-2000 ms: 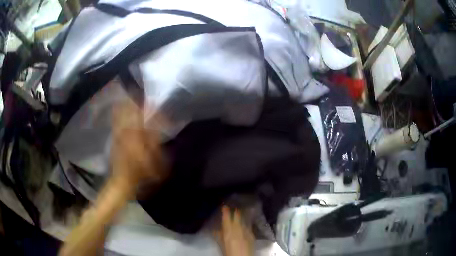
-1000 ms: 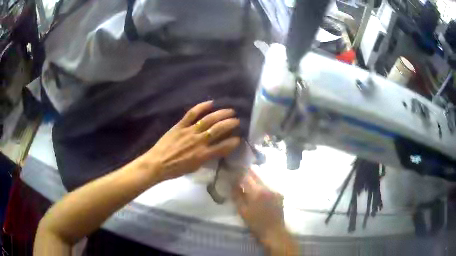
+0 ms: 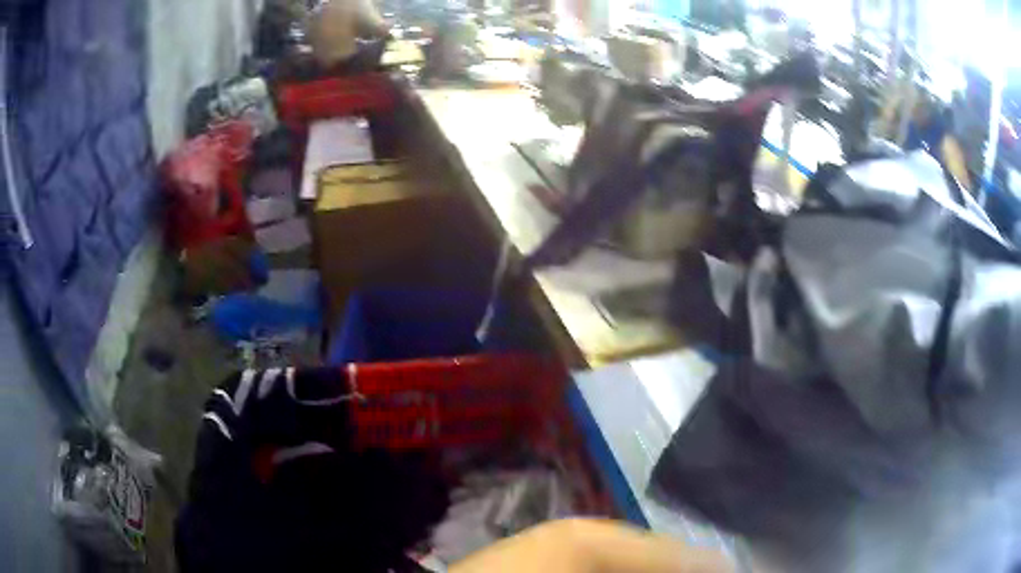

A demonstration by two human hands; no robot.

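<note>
A large grey and dark garment (image 3: 873, 313) lies in a heap on the table at the right, blurred. A bare forearm or hand (image 3: 593, 548) shows at the bottom edge, cut off by it; it seems to be my left, and its fingers cannot be made out. My right hand is not in view. The needle area of the machine is out of the picture.
A red slatted crate (image 3: 448, 403) with dark and grey cloth stands left of the table (image 3: 644, 420). Behind it are a blue bin (image 3: 409, 325), a cardboard box (image 3: 381, 229) and red bags (image 3: 207, 185). Dark straps (image 3: 605, 168) hang over the neighbouring machine.
The view has swung left and up from the sewing machine to the crates and aisle. Both hands were at the cloth near the needle; now only part of one arm shows.
</note>
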